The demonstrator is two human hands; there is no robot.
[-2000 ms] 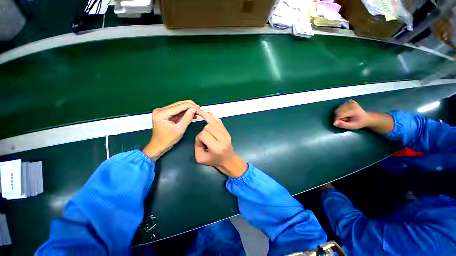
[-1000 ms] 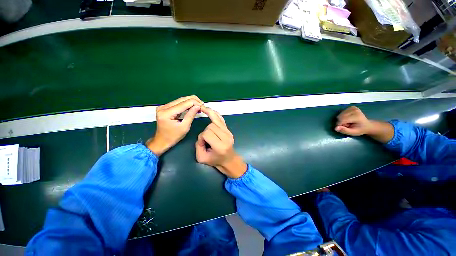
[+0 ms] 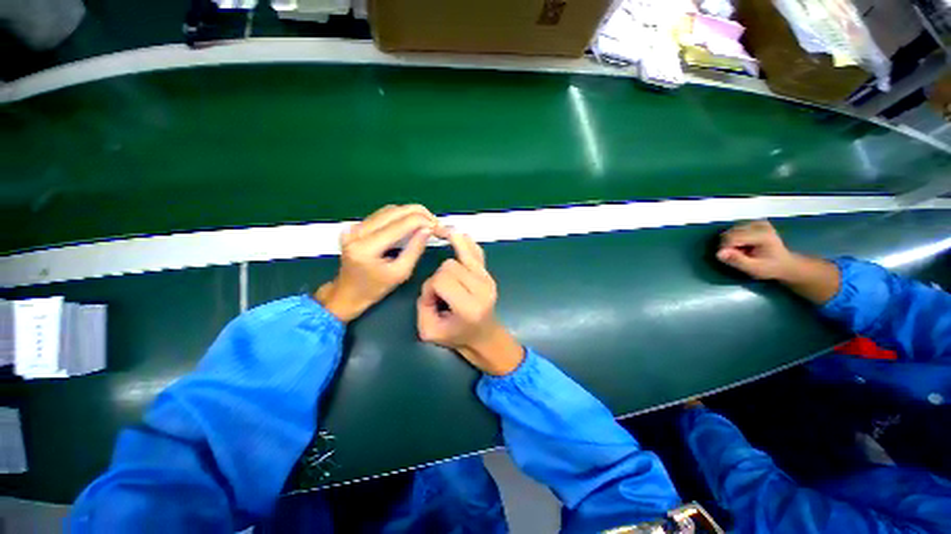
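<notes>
My left hand (image 3: 384, 258) is bare, in a blue sleeve, held over the white strip and the near dark green worktop. Its thumb and forefinger are pinched together. My right hand (image 3: 460, 299) is just to its right, fingers curled, its forefinger reaching up to the left fingertips. The fingertips meet; whatever is between them is too small to tell. A loose pile of thin shiny bits (image 3: 319, 457) lies on the worktop near its front edge, beside my left sleeve.
Stacks of white cards (image 3: 40, 337) stand at the left. A green belt (image 3: 313, 141) runs beyond the white strip (image 3: 584, 222). A brown carton (image 3: 474, 26) and white papers (image 3: 638, 42) are on the far ledge. Another person's hand (image 3: 758, 251) rests at the right.
The whole view has shifted a little, so the card stacks and cartons sit slightly further right. My hands keep nearly the same pose, fingertips still together.
</notes>
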